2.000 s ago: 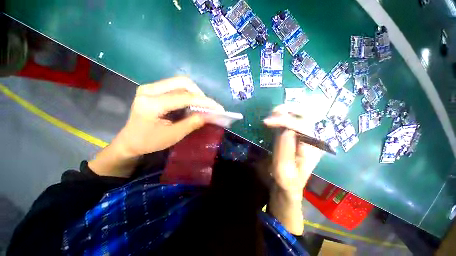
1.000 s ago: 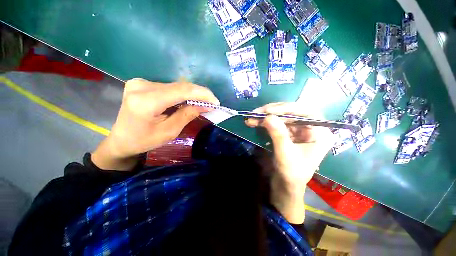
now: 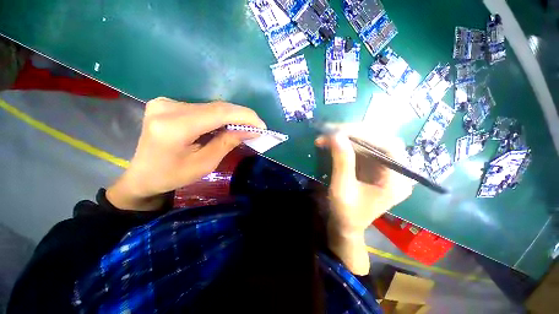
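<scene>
My left hand [image 3: 190, 147] pinches a small white sheet [image 3: 265, 141] with a dotted edge over the bench's near edge. A glossy dark red sheet [image 3: 205, 187] hangs below that hand. My right hand [image 3: 363, 184] holds dark tweezers [image 3: 398, 165], their tip pointing left and blurred, apart from the white sheet. Whether anything is on the tip cannot be told. Blue-and-white circuit boards [image 3: 342, 72] lie spread on the green bench beyond my hands, some overlapping. Glare hides part of the boards beside my right hand.
A denser cluster of boards [image 3: 505, 172] lies at the right. A pale rail [image 3: 528, 73] curves along the far right. Below the green bench [image 3: 184, 67] are red stools [image 3: 423, 244], an open cardboard box [image 3: 406, 291] and a yellow floor line [image 3: 67, 139].
The tweezers first came left to the white sheet; since then they have moved away from it, to the right, and tilted. My left hand still holds the sheet. The view has shifted slightly.
</scene>
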